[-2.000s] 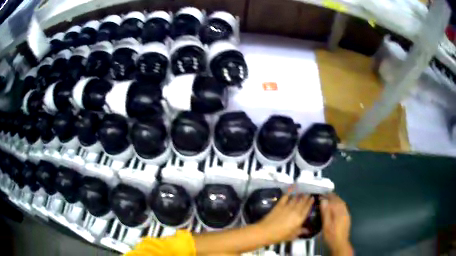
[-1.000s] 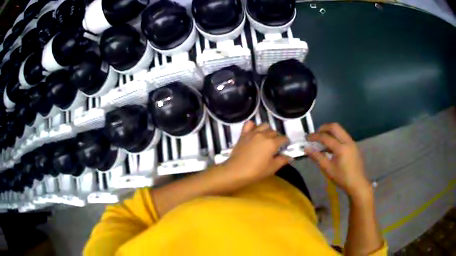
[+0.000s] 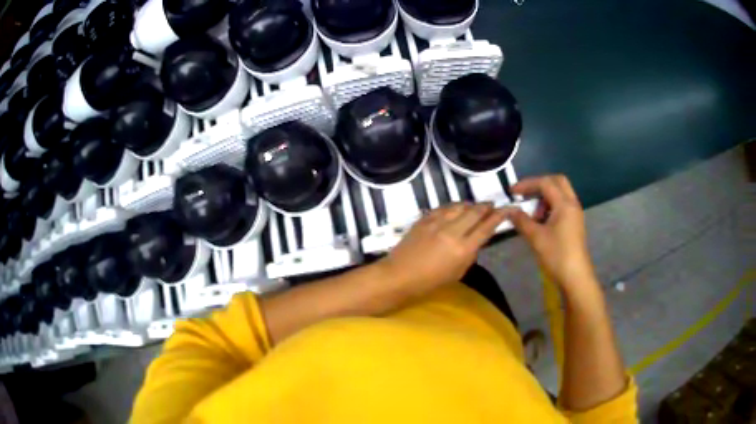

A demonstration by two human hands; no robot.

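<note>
Security cameras with white bodies and glossy black balls stand in dense rows on the bench. The front-row camera at the right end (image 3: 477, 124) has its white base plate toward me, at the bench edge. My right hand (image 3: 557, 222) pinches the right end of this base plate with thumb and fingers. My left hand (image 3: 443, 242) lies over the base plate's left part, fingers toward the right hand; its fingertips touch the plate. Whether a small part is between the fingers cannot be told.
The green bench top (image 3: 613, 99) extends to the right of the cameras, with a curved look. Below it is a grey floor (image 3: 688, 240) with yellow lines. A dark brown studded object (image 3: 719, 385) lies at the lower right. More camera rows reach far left.
Since one second ago both hands have moved slightly up in the picture along with the base plate, and the fingers have drawn closer together. Earlier, they were at the black ball.
</note>
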